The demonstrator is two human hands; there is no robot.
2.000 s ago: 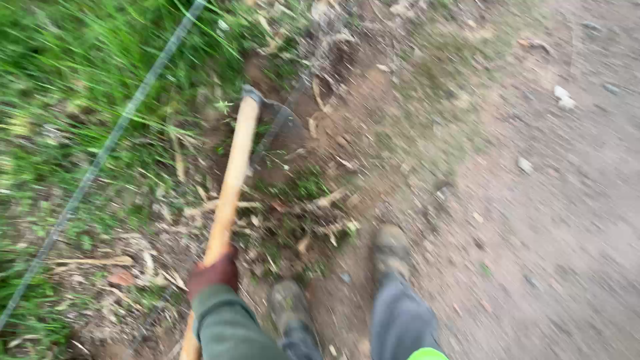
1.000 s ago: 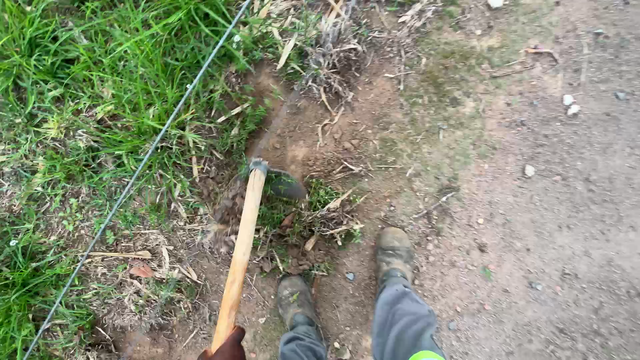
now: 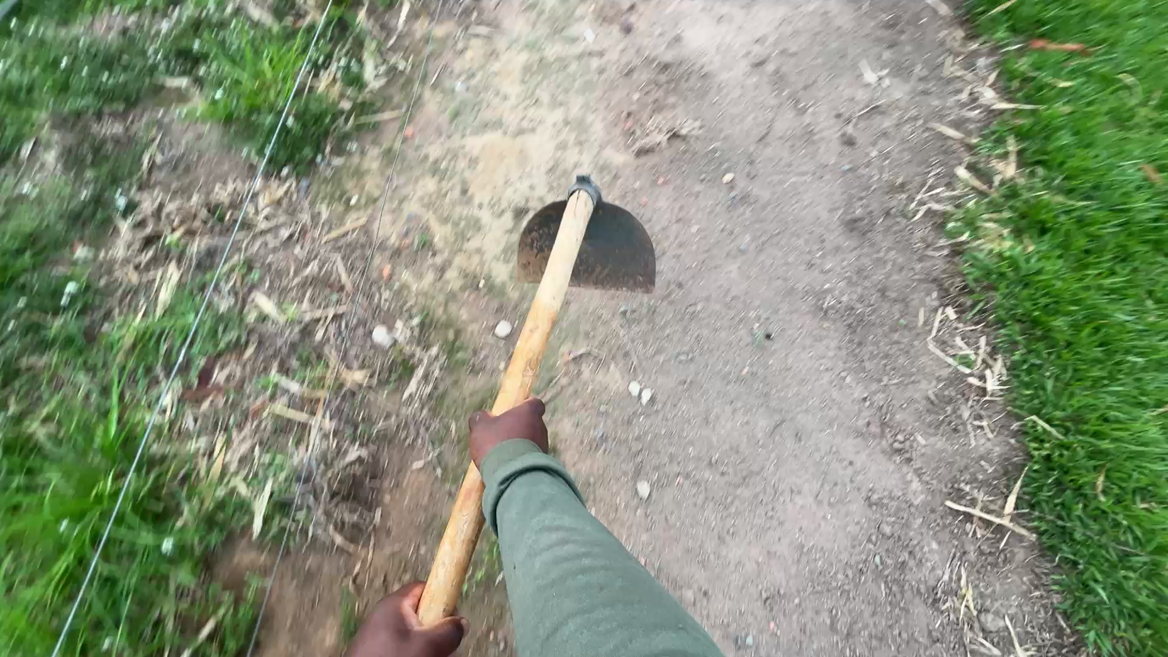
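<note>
A hoe with a pale wooden handle (image 3: 525, 360) and a wide, rounded, rust-marked metal blade (image 3: 616, 246) is held out in front of me over the dirt path. My right hand (image 3: 509, 427), below a green sleeve cuff, grips the handle about midway. Lower down, at the bottom edge of the view, my left hand (image 3: 409, 625) is closed around the handle near its end. The blade hangs at the far end of the handle and appears raised above the ground. Its far side and the palms of both hands are hidden.
A thin wire (image 3: 203, 310) runs lengthwise on the left, with a second, fainter one beside it, over grass and dry stalks. Small stones (image 3: 382, 337) dot the path's left part. Green grass (image 3: 1086, 365) borders the dirt path (image 3: 803, 438) on the right.
The hoe's blade was down at the soil and weeds by my boots; now it is lifted over the path. The view has shifted, and both boots have left it.
</note>
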